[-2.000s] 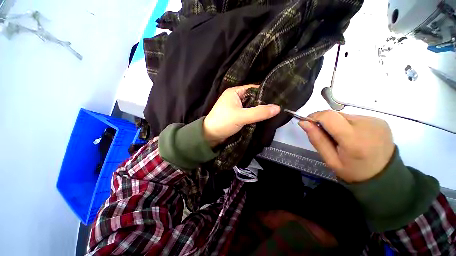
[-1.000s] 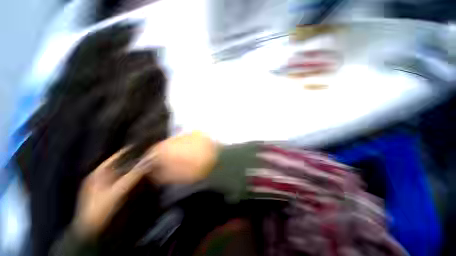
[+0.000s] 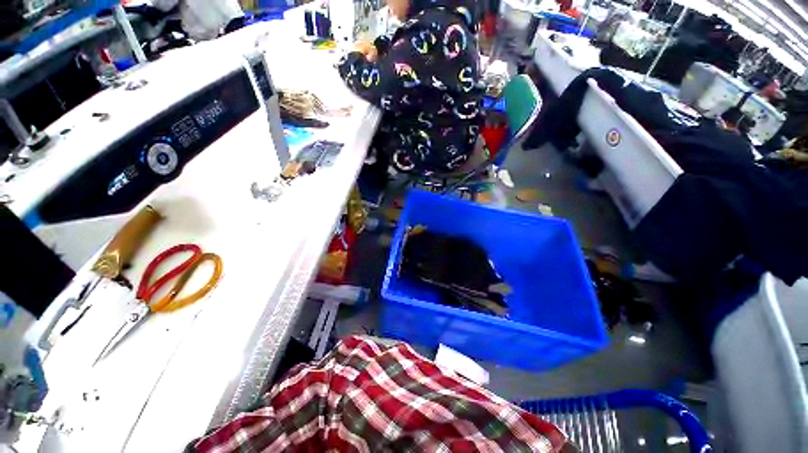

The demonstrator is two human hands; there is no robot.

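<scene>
Neither of my hands shows; only my red-white plaid sleeve (image 3: 372, 398) is at the bottom edge. Nearest in front is the white machine table (image 3: 221, 301). On it lie scissors (image 3: 168, 287) with one red and one orange looped handle, blades pointing down left. A brown-gold wrapped object (image 3: 128, 241) lies just above them. The sewing machine's black control panel (image 3: 164, 152) with a round dial is at the left. A blue bin (image 3: 496, 323) stands on the floor, with dark cloth (image 3: 447, 265) inside.
A person in a black patterned top (image 3: 434, 84) sits ahead by a green chair (image 3: 523, 106). Dark cloth (image 3: 709, 212) hangs over white bins at the right. A blue curved rail (image 3: 656, 403) is at the bottom right. Scraps lie on the floor.
The view has swung right, away from the plaid garment and both hands, which have left the picture. The scissors, the seated person and another blue bin now show.
</scene>
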